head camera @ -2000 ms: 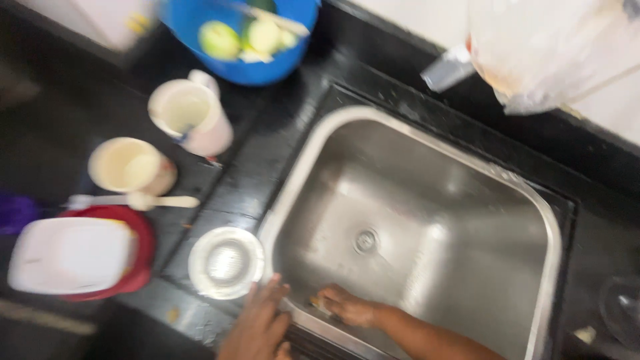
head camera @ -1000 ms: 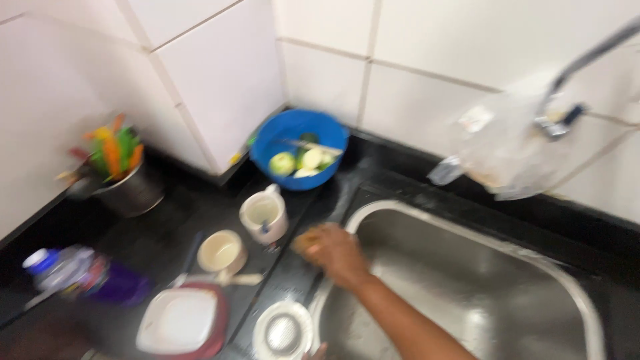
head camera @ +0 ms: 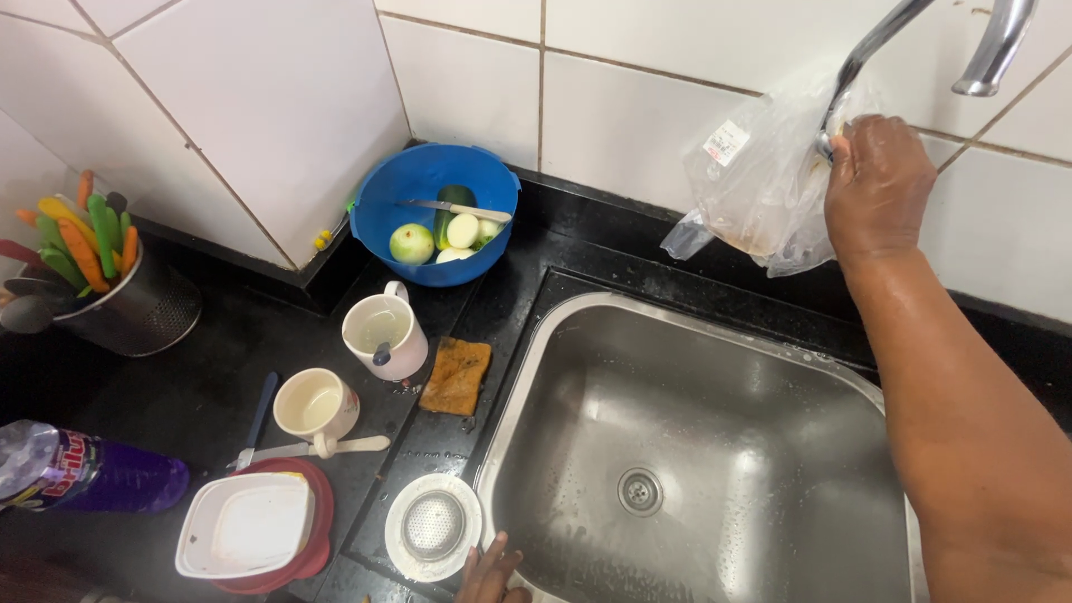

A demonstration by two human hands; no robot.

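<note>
My right hand (head camera: 881, 188) is closed at the end of a thin metal pipe (head camera: 854, 63), where a clear plastic bag (head camera: 754, 188) hangs; what exactly its fingers grip is partly hidden. Only the fingers of my left hand (head camera: 492, 574) show, at the bottom edge, by the near left rim of the steel sink (head camera: 578, 314). A metal sink strainer (head camera: 433, 524) on a white dish lies beside them. Further back, a worn brown sponge (head camera: 456, 377) lies flat on the black counter, left of the sink.
A blue bowl (head camera: 435, 272) holds vegetables and a knife. Two mugs (head camera: 400, 356) (head camera: 339, 410), a white tub (head camera: 193, 536) on a red lid, knives (head camera: 360, 445), a purple bottle (head camera: 126, 476) and a holder of colourful-handled utensils (head camera: 159, 310) stand left. A faucet spout (head camera: 997, 50) is upper right.
My right hand has moved from the sponge beside the sink up and right to the pipe and bag. The sponge now lies released on the counter.
</note>
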